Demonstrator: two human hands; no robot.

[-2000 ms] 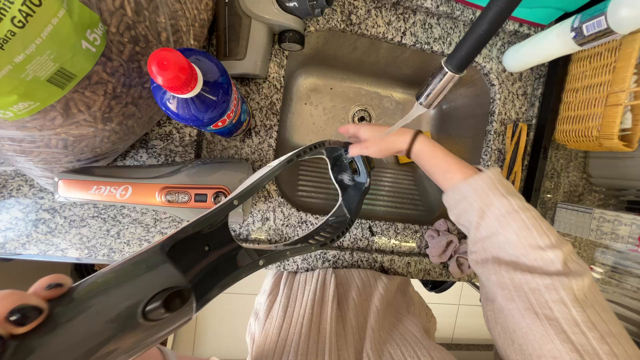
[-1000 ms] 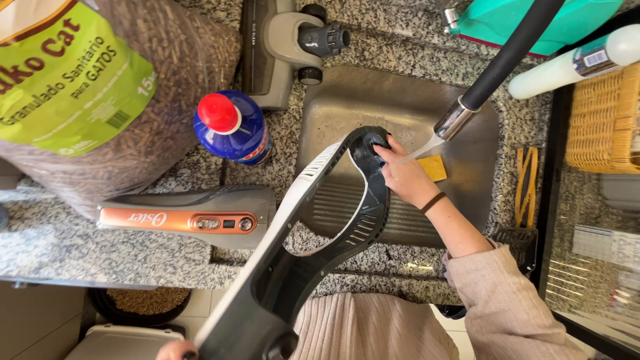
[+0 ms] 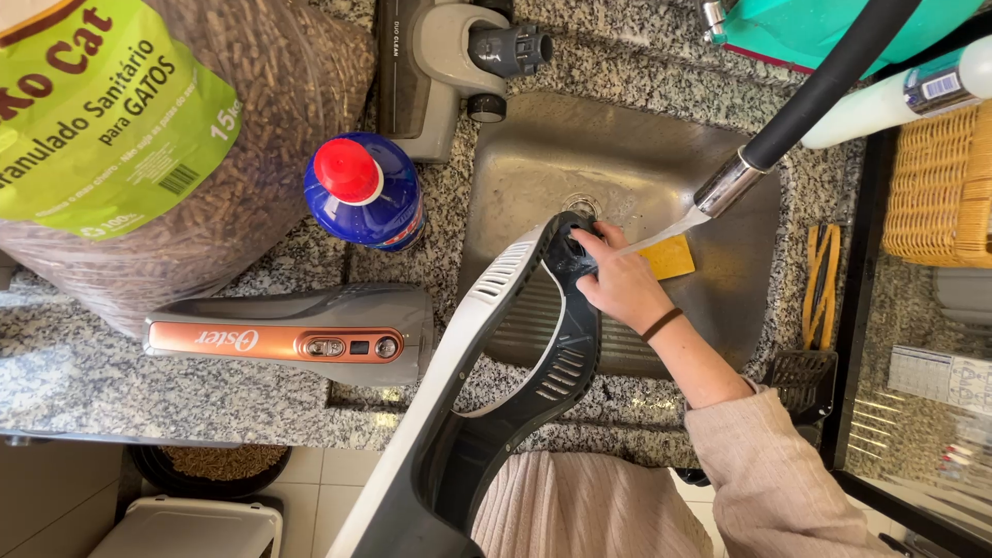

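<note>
A long white and dark grey plastic vacuum cleaner body part [image 3: 496, 387], with a looped, slotted end, reaches from the bottom edge into the steel sink [image 3: 721, 325]. My right hand [image 3: 624, 283] touches the wet tip of the loop, its fingers at a round opening near the drain. Water runs from the faucet spout [image 3: 732, 182] onto this hand and the tip. Behind the hand a yellow sponge [image 3: 670, 257] lies in the sink. My left hand is out of view.
Left of the sink lie an Oster handheld vacuum unit [image 3: 271, 339], a blue bottle with a red cap [image 3: 364, 194], a grey vacuum floor head [image 3: 442, 85] and a large bag of cat litter pellets [image 3: 287, 101]. To the right are tongs [image 3: 821, 287], a slotted spatula [image 3: 802, 380] and a wicker basket [image 3: 938, 186].
The looped part has turned to a steeper angle, with its tip now nearer the drain. My right hand has stayed at the tip. My left hand, seen earlier on the lower part, has left the view.
</note>
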